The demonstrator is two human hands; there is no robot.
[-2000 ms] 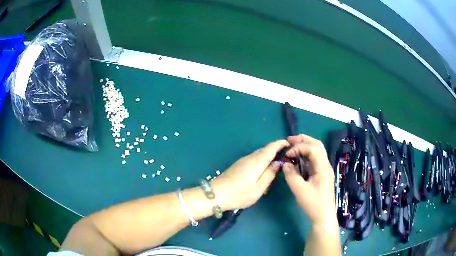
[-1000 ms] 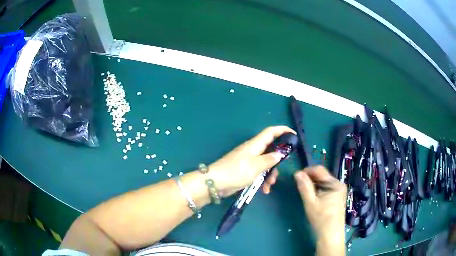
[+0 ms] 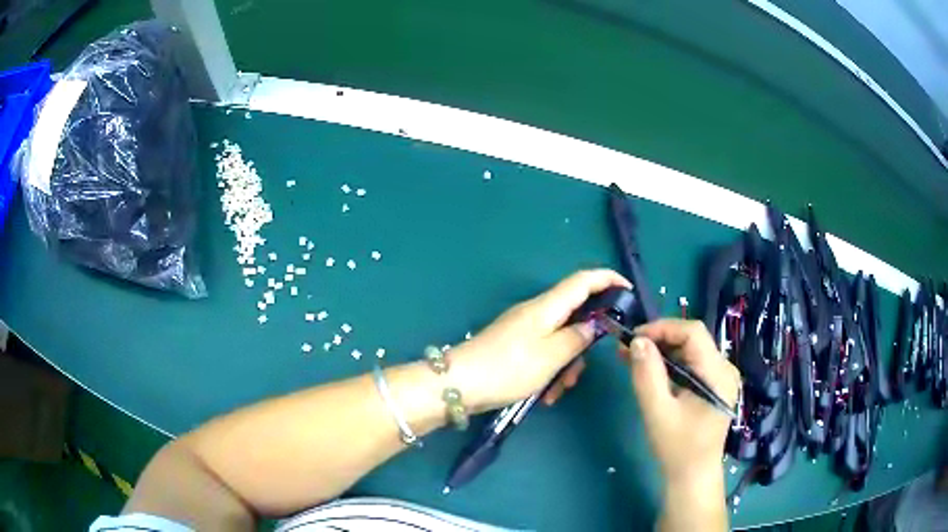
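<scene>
My left hand is shut on a black device half-assembly, held slanted with its wide curved head up and its tapering tail down toward me. A silver strip shows along its open side and a bit of red shows at the head. My right hand holds slim dark tweezers like a pen. Their tip is at the open head of the device, beside my left thumb. My fingers hide part of the inside. A narrow black housing piece lies just beyond my hands.
Small white pads are heaped and scattered on the green bench at left. A clear bag of black parts and a blue bin are at far left. Device assemblies are piled at right. A white rail crosses behind.
My right hand was at the device head with its fingers, then moved away to the right. Now it is back with the tweezers at the head. My left hand keeps hold of the device.
</scene>
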